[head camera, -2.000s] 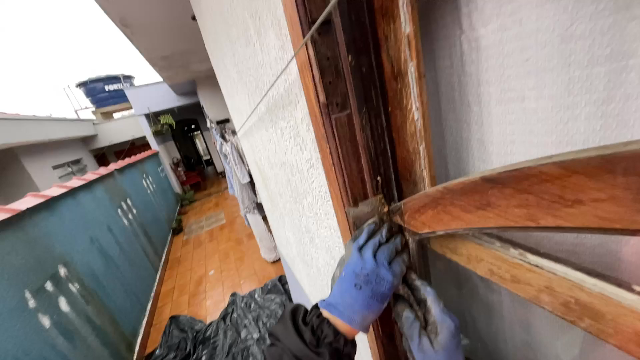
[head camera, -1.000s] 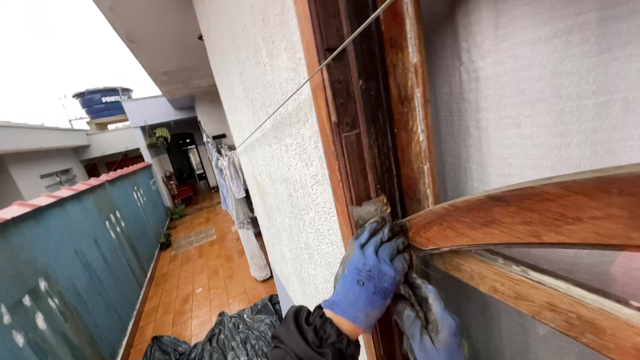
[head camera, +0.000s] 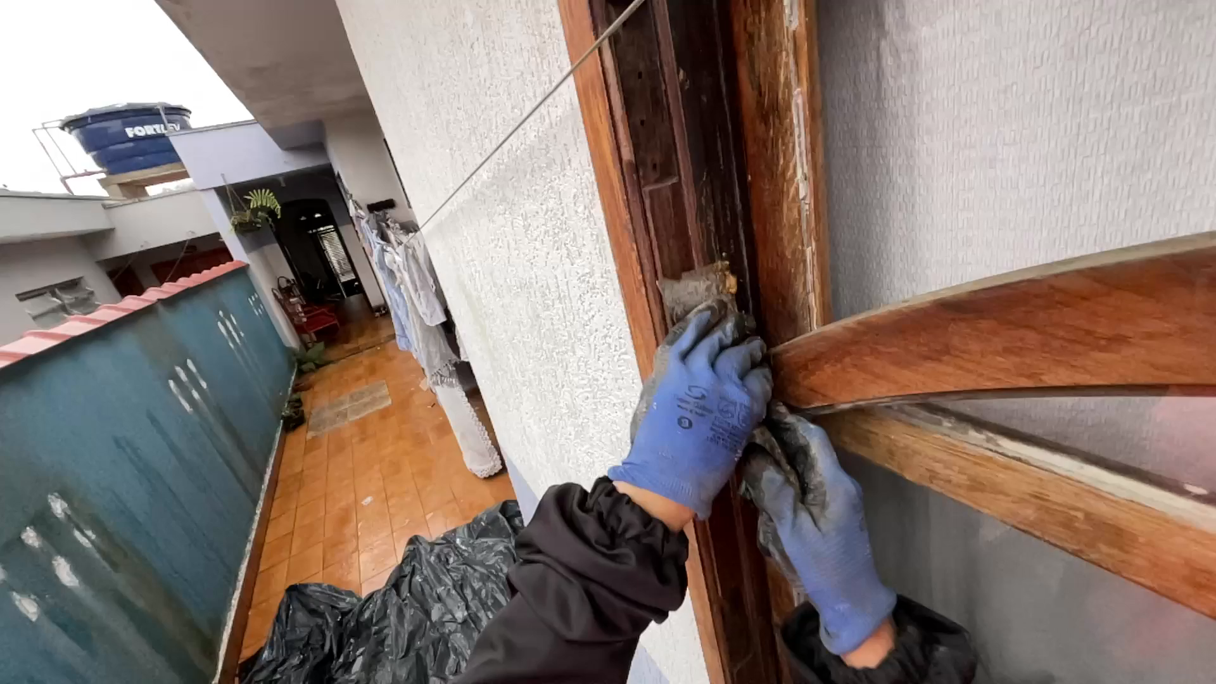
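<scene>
My left hand (head camera: 708, 404), in a blue work glove with dark coated fingers, is closed around a worn greyish abrasive piece (head camera: 698, 290), perhaps sandpaper, and presses it on the dark inner face of the wooden window frame (head camera: 679, 161). Just below and to the right, my right hand (head camera: 812, 518), gloved alike, has its fingers bent close to the left fingers; whether it grips anything is hidden. Beside both hands, a curved varnished wooden bar (head camera: 1007, 328) and a straight, scraped wooden bar (head camera: 1026, 489) meet the weathered upright (head camera: 779, 171).
Textured panes (head camera: 997, 142) lie behind the bars. A thin line (head camera: 532, 114) runs from the frame along the rough white wall (head camera: 522, 266). Black plastic sheeting (head camera: 418, 598) lies on the tiled floor (head camera: 351, 494), near hanging laundry (head camera: 418, 294) and a blue wall (head camera: 142, 456).
Both hands stay at nearly the same place on the frame, the left one over the abrasive piece. The view has shifted only slightly.
</scene>
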